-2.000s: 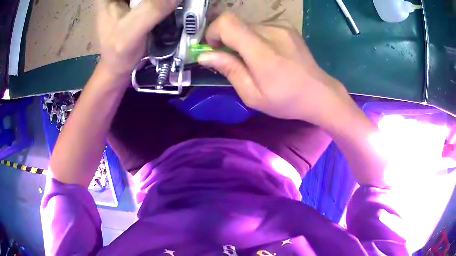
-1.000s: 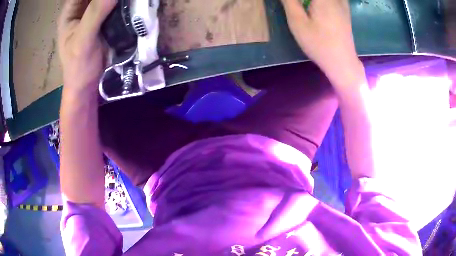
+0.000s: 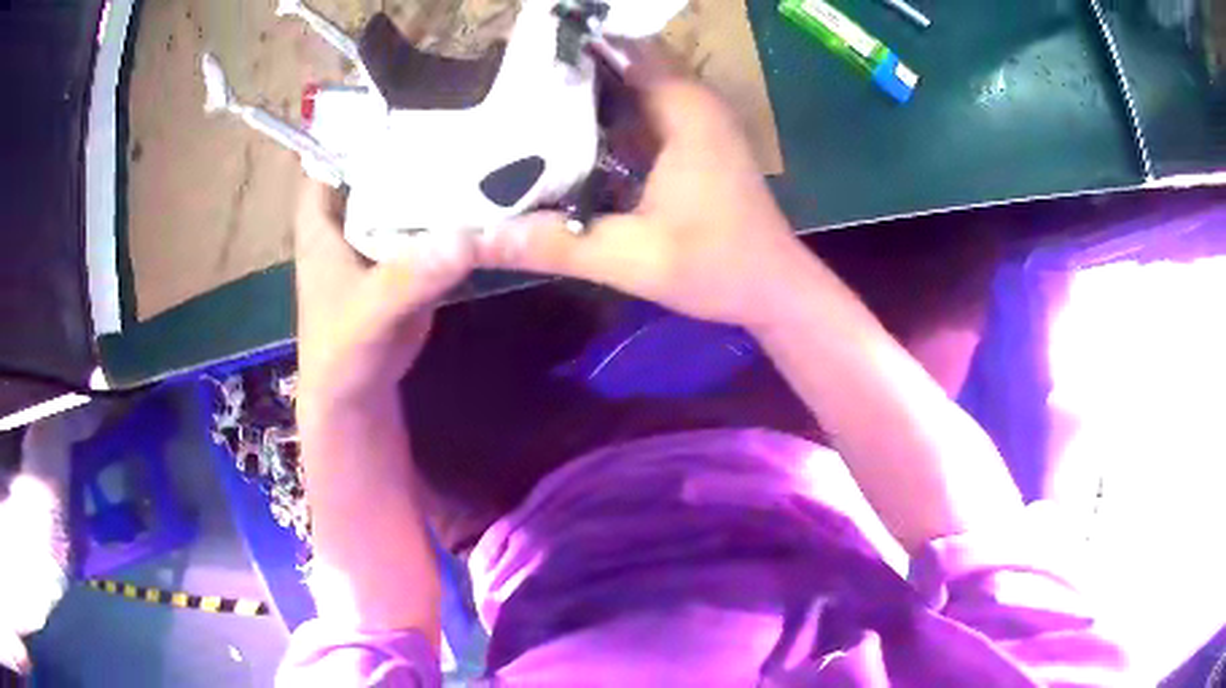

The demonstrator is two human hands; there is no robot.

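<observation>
A white toy motorcycle [image 3: 451,168] with a dark seat, a red tail spot and silver tubes sticking out at the left is held over the bench's near edge. My left hand [image 3: 356,289] grips its lower rear side from below. My right hand [image 3: 686,215] holds its front end at the right, with the thumb along the lower side. The fingers of both hands are partly hidden behind the body. A green glue tube with a blue end [image 3: 854,47] lies on the green bench top, right of my right hand.
A stained brown board [image 3: 202,215] lies on the dark green bench top [image 3: 968,148]. A slim silver tool [image 3: 908,11] is cut off by the top edge. A blue bin of jumbled parts [image 3: 262,444] stands below left. Part of another person [image 3: 30,538] shows at the far left.
The motorcycle has been turned so its white side and seat show. My right hand has let go of the green tube, which now lies on the bench, and has come back to the motorcycle.
</observation>
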